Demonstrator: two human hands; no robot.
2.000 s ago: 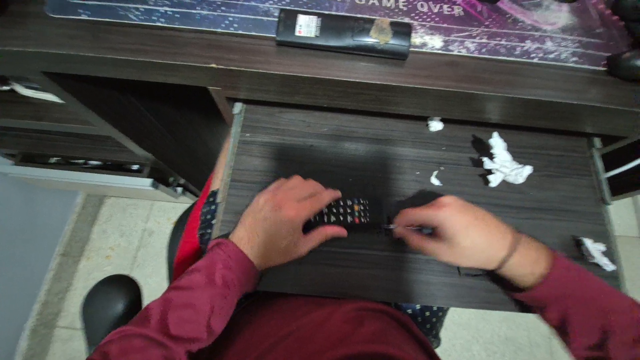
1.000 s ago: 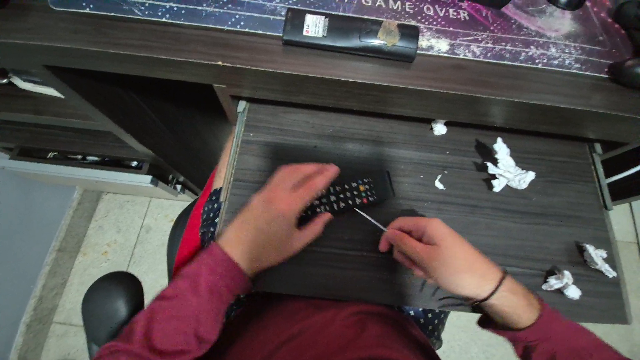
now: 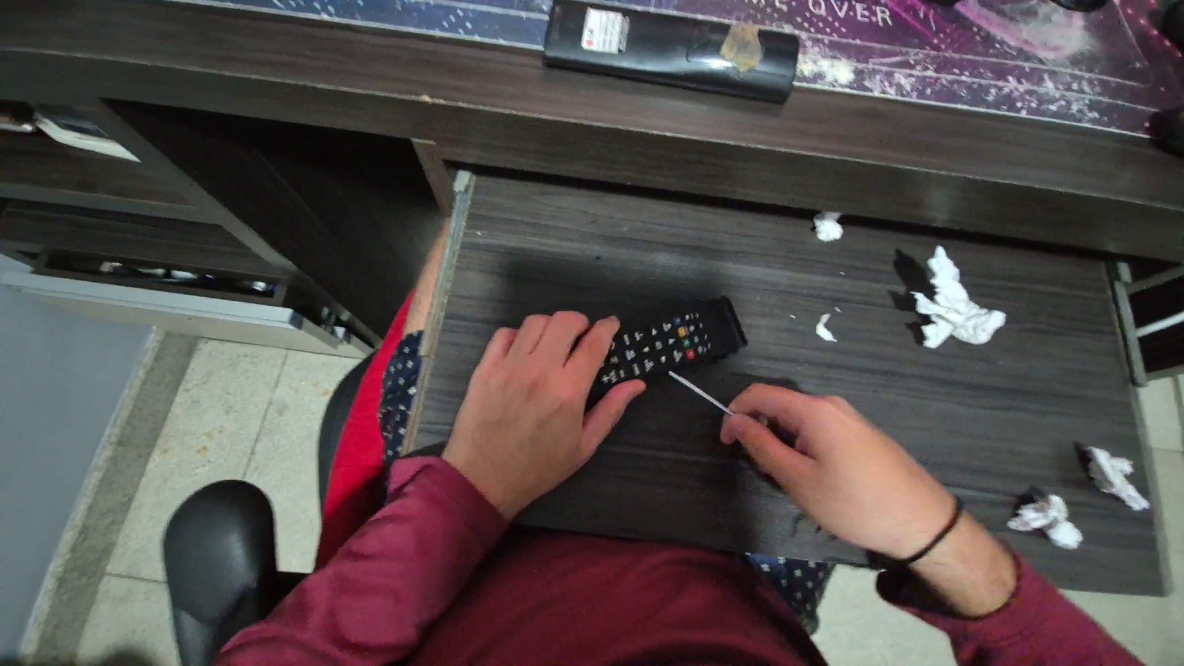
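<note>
A black remote control (image 3: 668, 344) with white, orange, green and red key markings lies tilted on the pulled-out dark wooden shelf (image 3: 592, 250). My left hand (image 3: 541, 398) grips its left end, thumb on the near edge and fingers over the far one, hiding that part. Between thumb and forefinger, my right hand (image 3: 814, 453) pinches a thin white stick (image 3: 700, 393), possibly a cotton swab. The stick's far tip is at the near edge of the remote; whether it touches cannot be told.
A second black remote (image 3: 671, 51), face down with a label, lies on the desk's front edge and printed mat (image 3: 925, 55). Crumpled white paper pieces (image 3: 957, 301) (image 3: 1047, 521) and a small wad (image 3: 828, 227) lie on the shelf. A black chair armrest (image 3: 222, 555) stands at lower left.
One more crumpled paper piece lies at the shelf's right than two seconds ago. The held remote now sits more tilted, its right end farther from me, and the white stick shows clearly.
</note>
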